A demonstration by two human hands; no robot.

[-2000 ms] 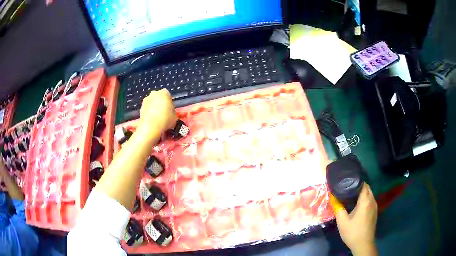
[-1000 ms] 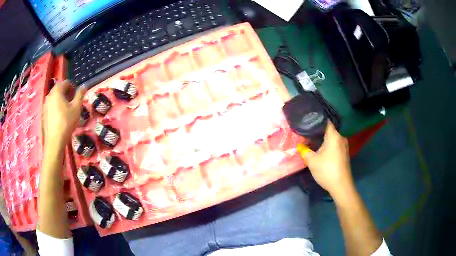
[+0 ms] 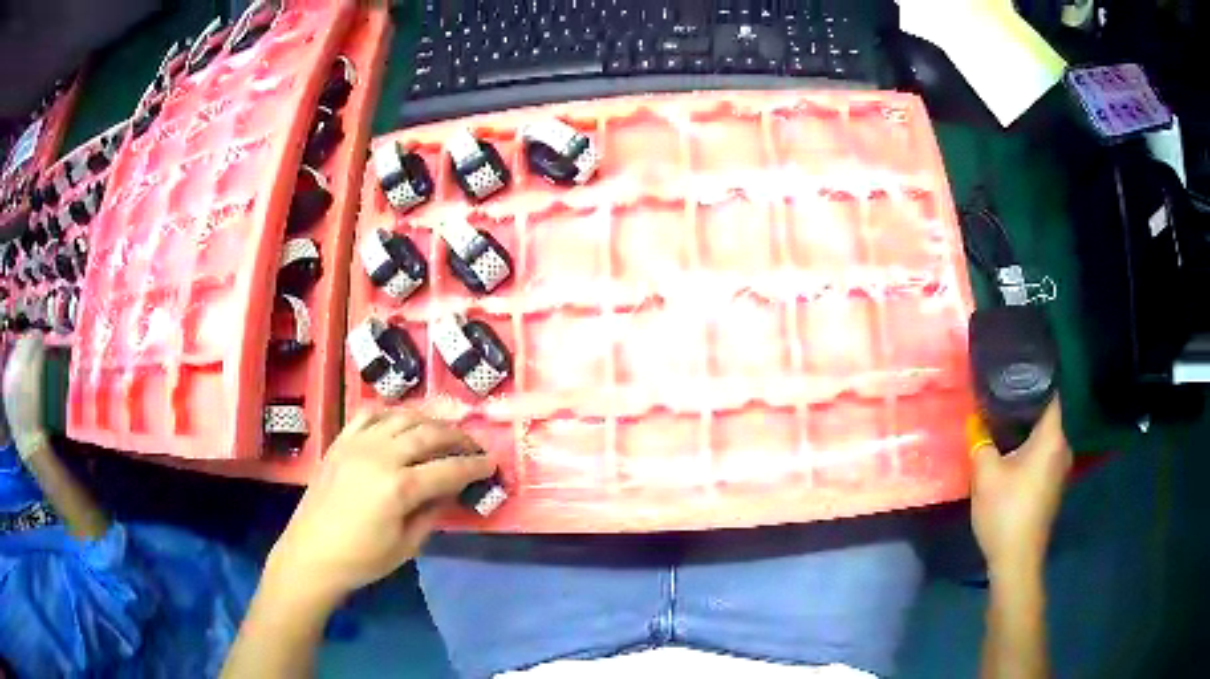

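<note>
The pink foam tray (image 3: 664,438) lies in front of me under glossy clear film. Several smartwatches with dark and pale patterned straps, one of them here (image 3: 474,353), sit in its left pockets. My left hand (image 3: 385,484) is at the tray's near left corner, its fingers closed around a smartwatch (image 3: 488,496) at the near row; the hand hides most of that watch and the corner pocket. My right hand (image 3: 1019,488) holds the black barcode scanner (image 3: 1014,361) with its yellow trigger, at the tray's right edge.
Stacked pink trays (image 3: 173,265) with watches between layers stand at left, beside a co-worker's blue sleeve (image 3: 126,584). The keyboard (image 3: 637,37) is behind the tray. Paper (image 3: 982,53), a smartphone (image 3: 1117,101), a binder clip (image 3: 1028,284) and a black holder (image 3: 1168,265) are at right.
My left hand has moved from the stacked trays' side to the near left corner of the tray and closed around a watch. My right hand still holds the scanner. The view has shifted.
</note>
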